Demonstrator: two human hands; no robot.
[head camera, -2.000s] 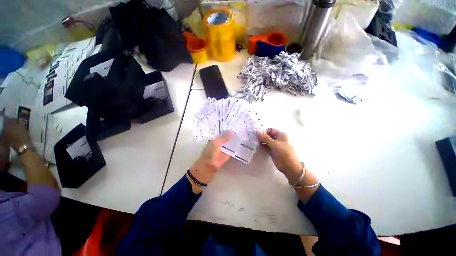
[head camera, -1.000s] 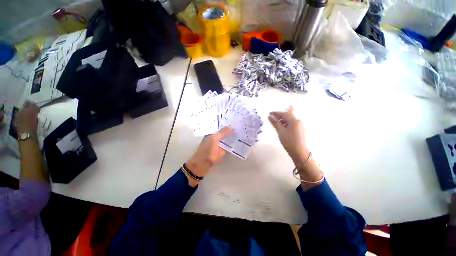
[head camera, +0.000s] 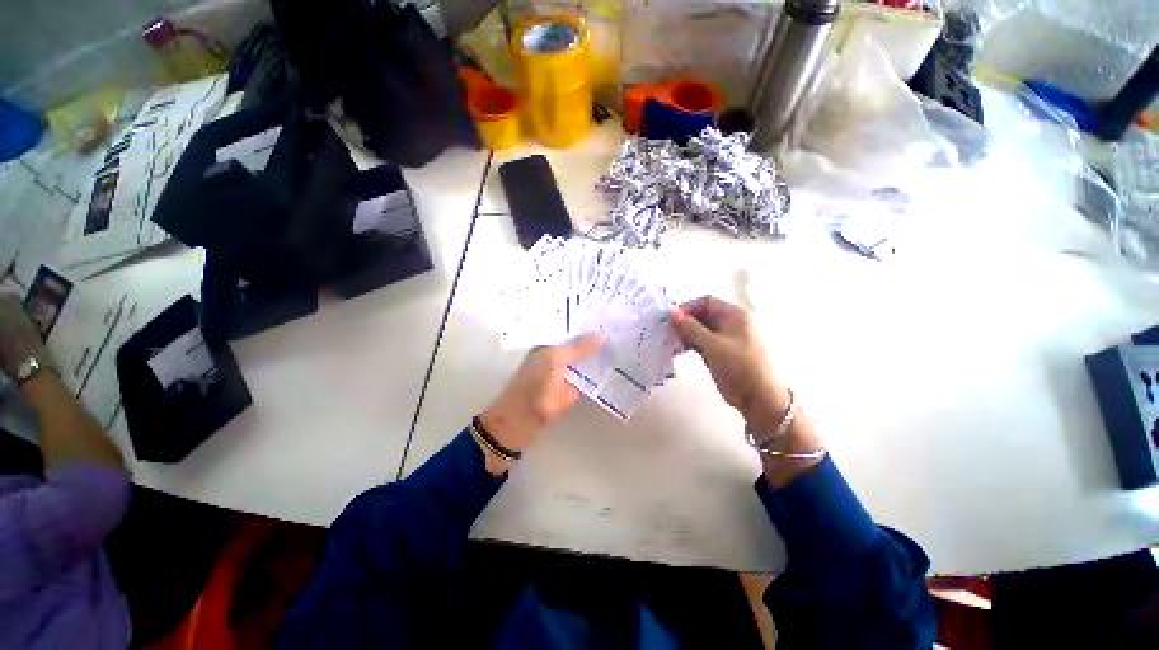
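Observation:
White printed cards (head camera: 595, 305) are spread in a fan above the white table, in front of me. My left hand (head camera: 547, 381) grips the fan at its lower edge, thumb on top. My right hand (head camera: 725, 345) pinches the right edge of the fan between thumb and fingers. Its fingertips touch the outer card; whether it grips one card or more is too small to tell. Both hands are bare, with bracelets at the wrists.
Black insert trays (head camera: 184, 378) stand at left, another tray (head camera: 1126, 409) at the right edge. A phone (head camera: 535, 201), silver-grey strips (head camera: 697, 185), yellow tape rolls (head camera: 554, 86) and a steel flask (head camera: 796, 70) lie or stand at the back. A neighbour's arm (head camera: 61, 406) is at left.
My right hand was apart from the fan one second ago and is now back on its right edge. The neighbour's hand has moved left.

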